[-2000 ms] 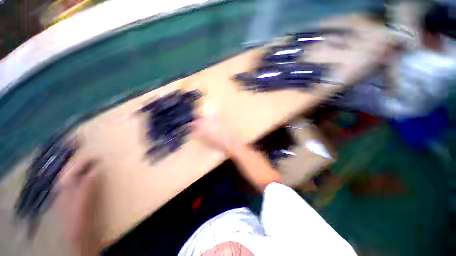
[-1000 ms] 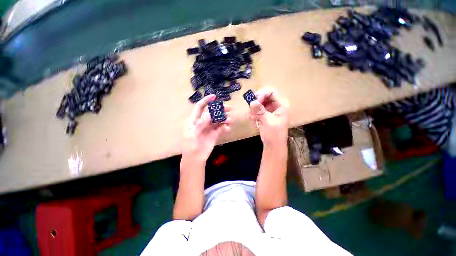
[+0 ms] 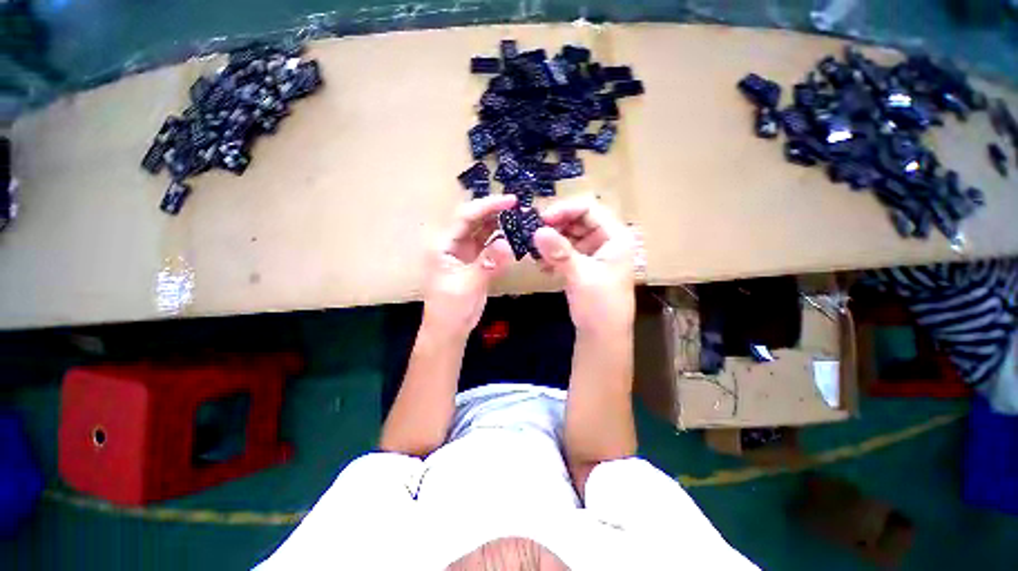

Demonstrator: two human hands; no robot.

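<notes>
My left hand (image 3: 467, 259) and my right hand (image 3: 580, 254) are close together over the front edge of the bench. Between their fingertips they hold small black parts (image 3: 520, 231) with pale dots, pressed against each other. Whether these are fully joined I cannot tell. A middle pile of black perforated shells (image 3: 545, 112) lies just beyond my hands. A left pile of black units (image 3: 229, 115) lies on the far left. A larger right pile of shinier black parts (image 3: 871, 128) lies on the right.
The piles lie on a cardboard-covered bench (image 3: 368, 145). An open carton (image 3: 759, 390) with black pieces stands below the bench edge at right. A red stool (image 3: 112, 429) is at lower left. A person's striped clothing (image 3: 949, 318) shows at the right.
My hands, apart a second ago with one black part in each, are now together with the parts touching. The view has shifted, so the bench sits higher in the picture.
</notes>
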